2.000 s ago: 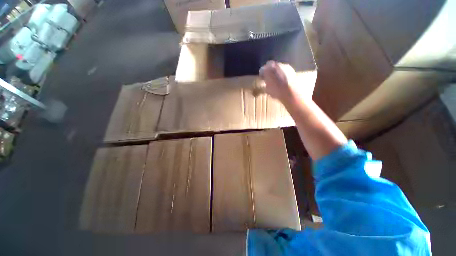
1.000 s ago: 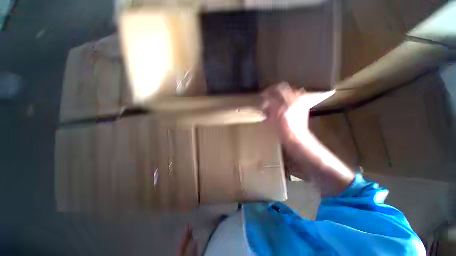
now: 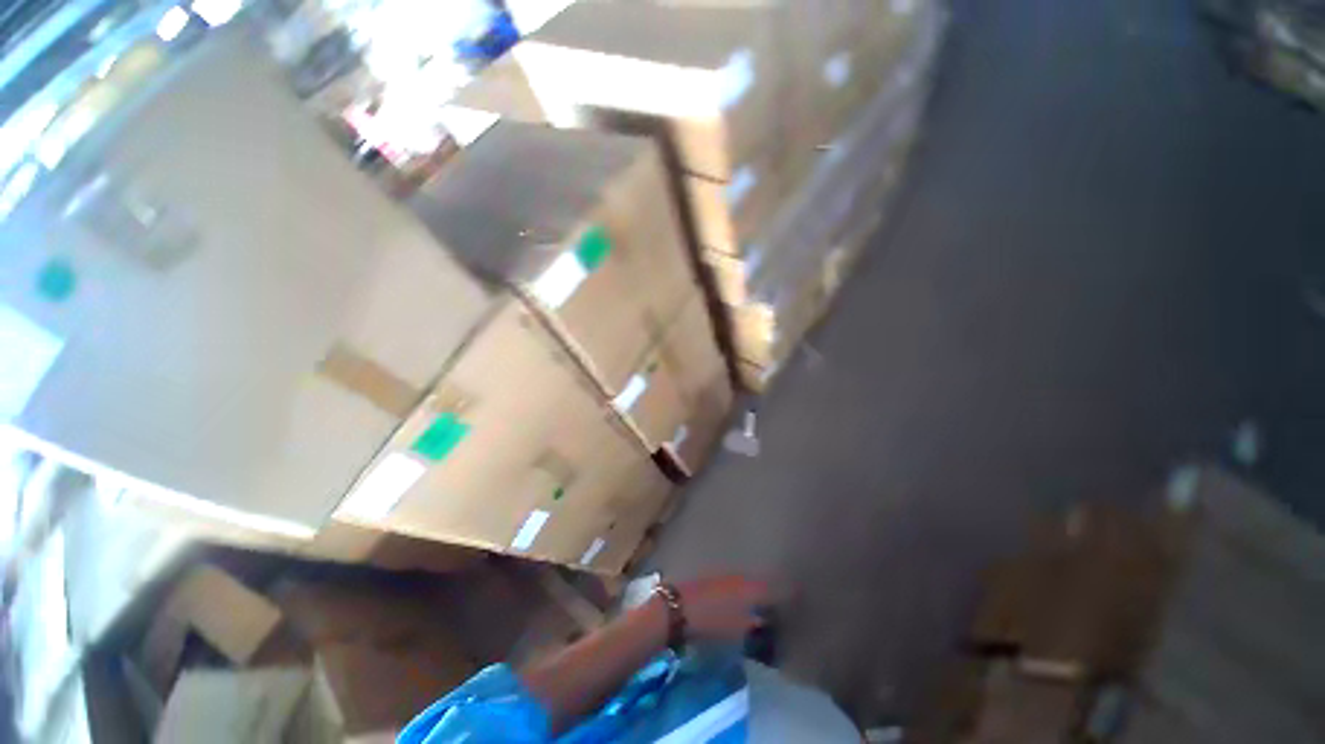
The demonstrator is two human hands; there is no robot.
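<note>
My left hand (image 3: pixel 719 603) is blurred at the lower middle, with a beaded bracelet at the wrist and a blue sleeve behind it. It is in front of my body; its fingers are unclear. My right hand is out of the picture. Brown cartons (image 3: pixel 509 422) with white labels and green stickers stand in a stack beyond my left hand, to the left. A larger pale carton (image 3: pixel 218 276) stands at the left. No contact between my left hand and a carton can be made out.
Dark floor (image 3: pixel 988 305) runs along the right of the stacks. More stacked cartons (image 3: pixel 814 131) stand at the top middle. An open box (image 3: pixel 349 640) with loose cardboard is at the lower left. Blurred cartons (image 3: pixel 1235 596) stand at the lower right.
The view has swung from the open carton to labelled stacks and floor. My right hand, earlier at the open carton's edge, has left the picture. My left hand now shows with its bracelet.
</note>
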